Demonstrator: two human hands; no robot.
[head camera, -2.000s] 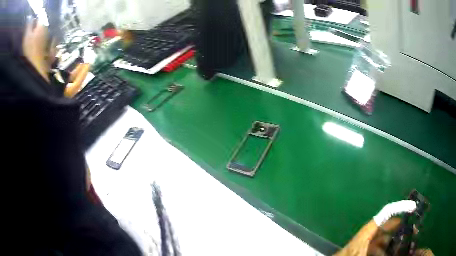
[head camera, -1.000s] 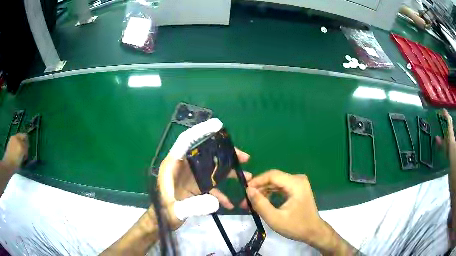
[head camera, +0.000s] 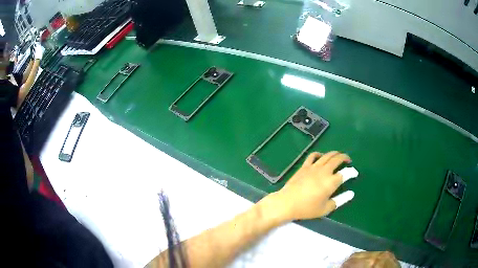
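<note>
A phone middle frame (head camera: 317, 127) lies flat on the green belt, its camera block at the far right end. My left hand (head camera: 309, 191) is over the belt beside this frame's near right edge. Its fingers are spread and it holds nothing. White finger cots cover two of its fingertips. Whether a fingertip touches the frame, I cannot tell. My right hand (head camera: 371, 260) is cut off by the bottom edge; only its back shows and its fingers are hidden. Another middle frame (head camera: 220, 77) lies farther left on the belt.
More frames lie on the belt at left (head camera: 127, 68) and right (head camera: 455, 186), and one on the white cover (head camera: 78, 121). A pale rail (head camera: 251, 57) and a parts bag (head camera: 314, 35) are beyond. A person (head camera: 47, 230) sits left beside black trays. A dark blurred cord (head camera: 170, 225) hangs low.
The view has swung left. My hands held a dark middle frame between them a second ago; now my left hand is empty and reaches over the belt, and my right hand is mostly out of view.
</note>
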